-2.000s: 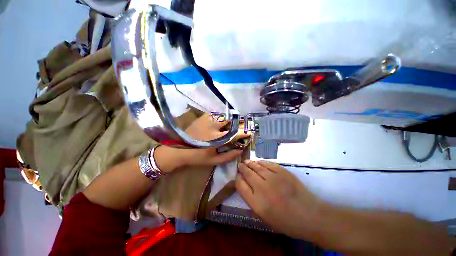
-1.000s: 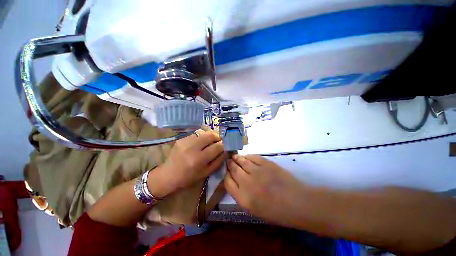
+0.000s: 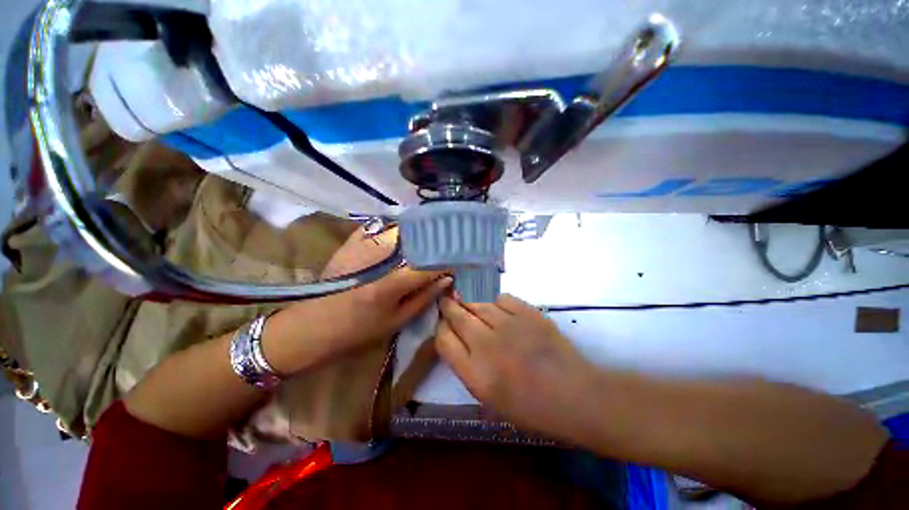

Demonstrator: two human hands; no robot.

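Observation:
The tan-brown garment (image 3: 329, 398) lies on the left of the table, with a dark zipper (image 3: 383, 393) along its edge and a white facing beside it. My left hand (image 3: 384, 289) is on the cloth under the machine head, partly hidden by the guard loop and the dial. My right hand (image 3: 508, 354) pinches the strip's edge, its fingertips touching my left fingers. The grey tension dial (image 3: 454, 234) and the grey attachment (image 3: 477, 284) hide the needle and presser foot.
The white machine head (image 3: 558, 50) overhangs my hands. The shiny guard loop (image 3: 75, 199) curves above my left hand. A tape measure (image 3: 458, 423) runs along the front edge. A cable loop (image 3: 792, 271) is at the right.
The view has shifted, so the dial now covers more of the fingertip area. My left hand is now flatter and reaches further under the head. My right hand stays by the cloth edge.

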